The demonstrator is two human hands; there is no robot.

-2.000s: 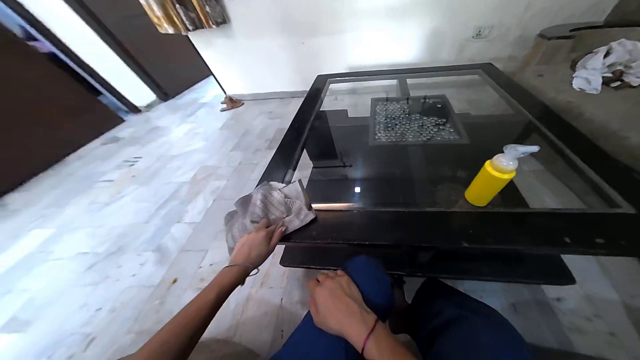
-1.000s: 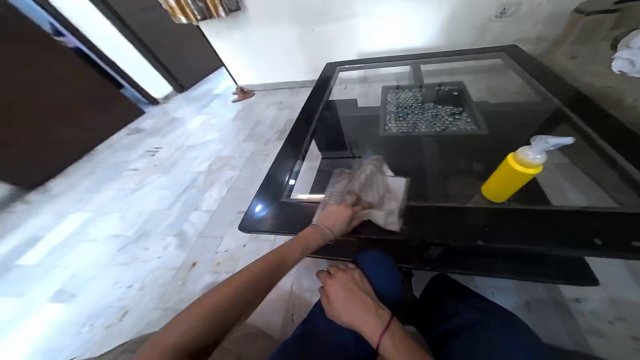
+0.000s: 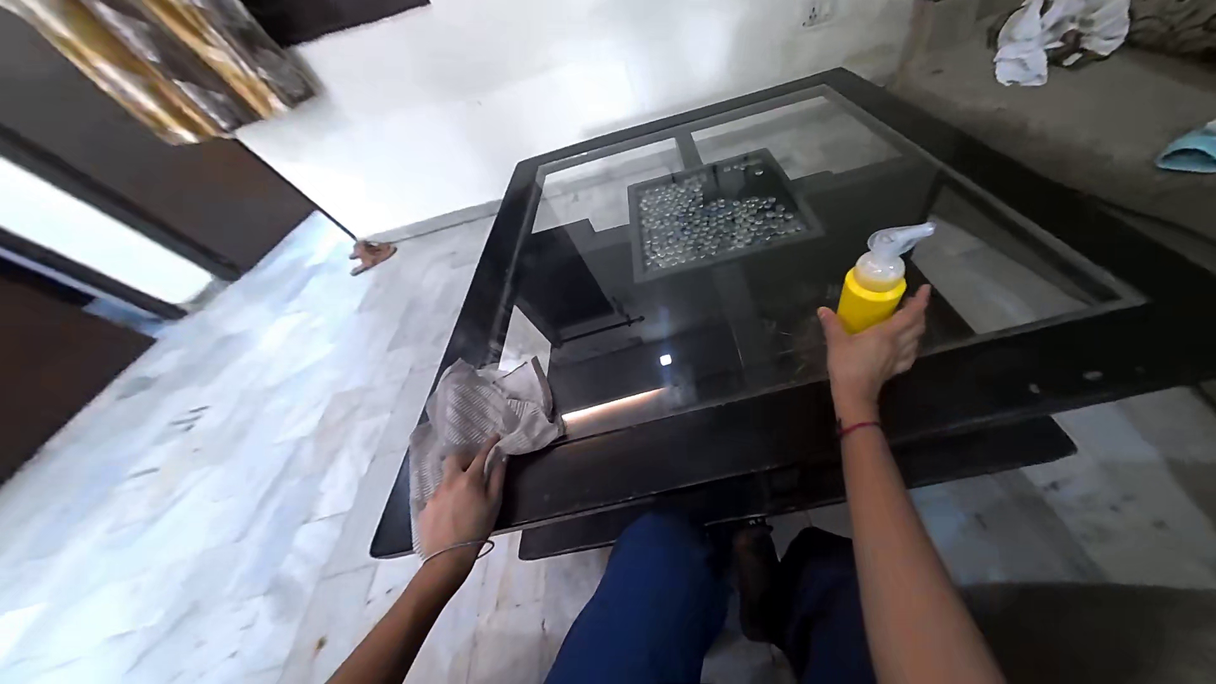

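Observation:
A crumpled grey cloth (image 3: 480,408) lies over the near left corner of a glass-topped table with a dark frame (image 3: 617,475). My left hand (image 3: 464,499) presses on the cloth and grips its lower part. At the right, my right hand (image 3: 874,351) is wrapped around a yellow pump bottle (image 3: 869,294) with a clear spout, which stands upright on the glass. The palm and fingers cover the bottle's lower right side. Glass beads (image 3: 712,223) fill a square recess seen through the tabletop, beyond both hands.
Marble floor (image 3: 218,427) stretches along the table's left side. A patterned curtain (image 3: 180,66) hangs at the upper left, near a small brown object (image 3: 370,255) on the floor. White cloth (image 3: 1054,38) and a blue item (image 3: 1189,150) lie on a surface at the right.
My right hand has gone from my knee to the yellow bottle and taken hold of it. My left hand has moved left with the cloth, back to the table's corner. The view has shifted.

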